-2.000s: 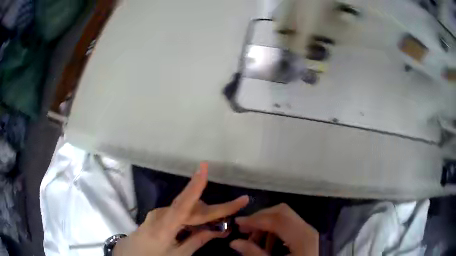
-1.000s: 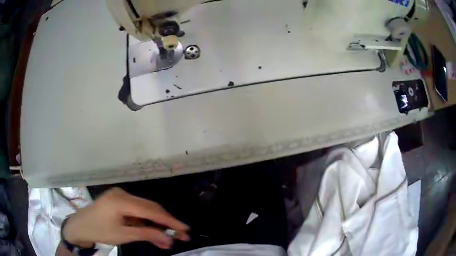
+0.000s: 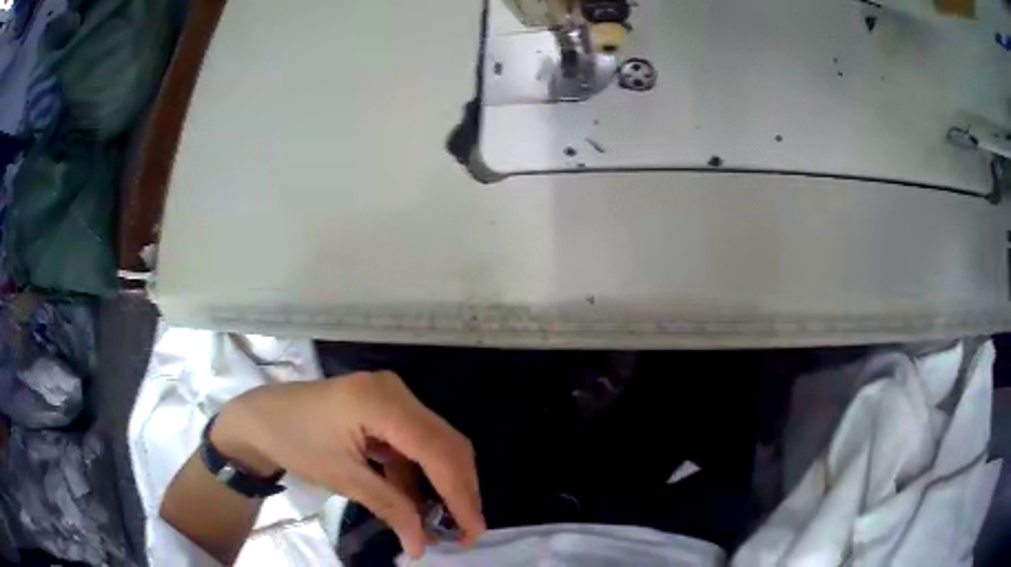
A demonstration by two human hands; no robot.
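My left hand (image 3: 360,449), with a dark watch on the wrist, is at the lower left, below the table's front edge. Its thumb and fingers pinch a tiny shiny metal piece (image 3: 441,518), perhaps a bobbin or bobbin case; the fingers hide most of it. My right hand is not in view. The presser foot (image 3: 577,61) of the sewing machine is at the top, over the shiny needle plate (image 3: 519,75). No cloth lies under the foot.
White garments (image 3: 183,388) hang at the left below the pale table (image 3: 333,222). More white cloth (image 3: 887,460) is at the lower right. White fabric (image 3: 577,545) shows at the bottom edge. Dark and green bundles (image 3: 72,210) lie left of the table.
The right hand, beside the left two seconds ago, is gone from view. The left hand keeps its small metal piece. The view has swung right, then back left.
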